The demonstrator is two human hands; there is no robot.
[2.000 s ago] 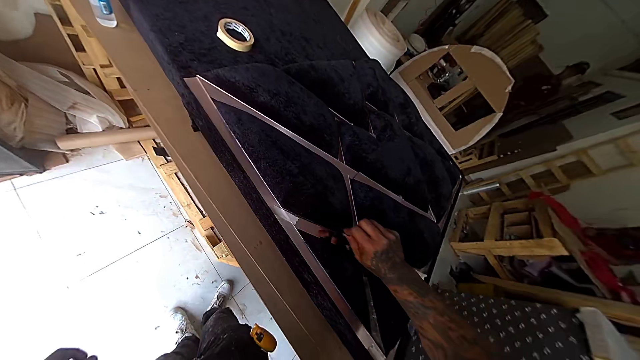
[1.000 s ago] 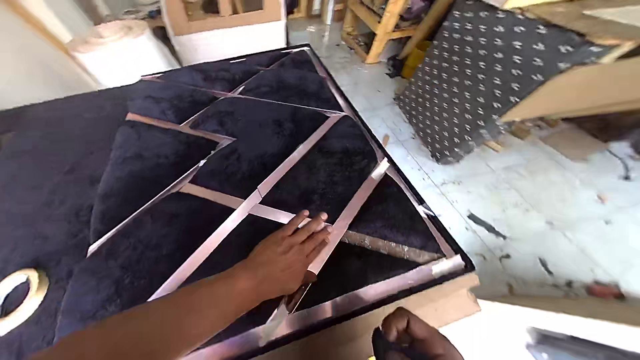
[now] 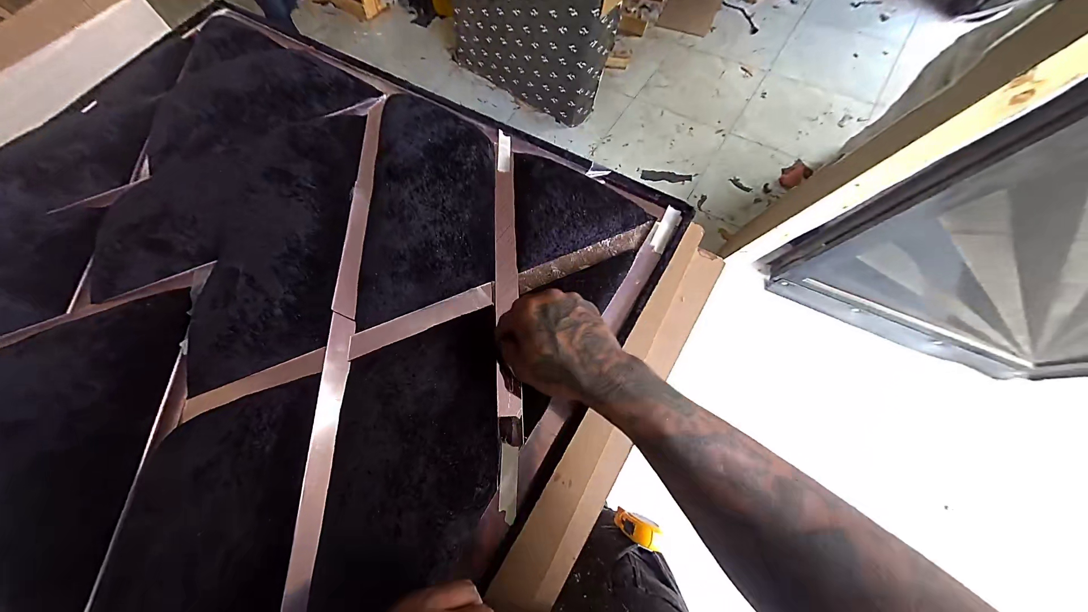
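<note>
A dark velvet-like upholstered panel [image 3: 425,195] bears crossing pinkish, shiny flat strips. My right hand [image 3: 557,340] is curled into a fist on a narrow strip [image 3: 506,229] near the panel's edge; whether something is inside the fist is hidden. Below the fist, a dark patch and a pale, ragged-ended piece [image 3: 508,480] lie along the same line. Only part of my left hand [image 3: 442,597] shows at the bottom edge, over the panel, and its fingers are mostly out of view. A longer strip [image 3: 323,425] runs left of my right hand.
Brown boards [image 3: 586,476] run along the panel's near edge. A yellow tape measure [image 3: 637,529] is at my clothing. Patterned dark fabric [image 3: 540,51] hangs beyond the panel, above a tiled floor with scraps [image 3: 667,177]. A framed, glossy panel [image 3: 960,246] stands at right.
My left hand, flat on the strip one second ago, has moved to the bottom edge of view. My right hand, then beside the panel's near edge, is now on the strip. The view has shifted strongly.
</note>
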